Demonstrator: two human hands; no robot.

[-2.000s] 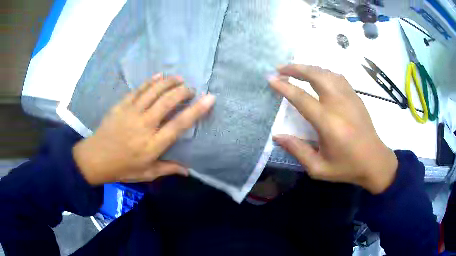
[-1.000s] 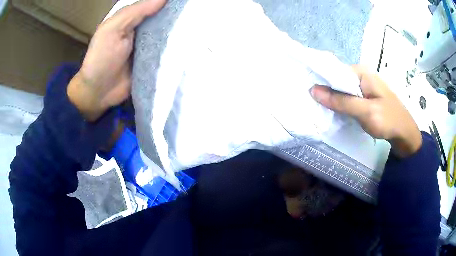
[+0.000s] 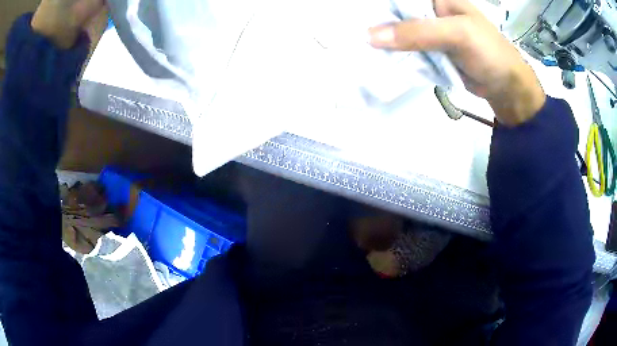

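Note:
The white backing layer faces up, and one pointed corner hangs over the table's front edge. Grey-blue folds of cloth show at its upper left and upper right. My right hand grips the cloth at the upper right, thumb on top. My left hand is at the top left corner, cut off by the picture's edge, beside the cloth; its fingertips do not show clearly. The scissors, with yellow and green handles, lie at the right.
The sewing machine head is at the upper right. A measuring tape runs along the table's front edge. A blue plastic basket and a grey-white fabric scrap are below left.
The panel has been turned from its grey face to its white side. Both hands have moved up in the view, lifting the cloth. More of the table's front edge shows.

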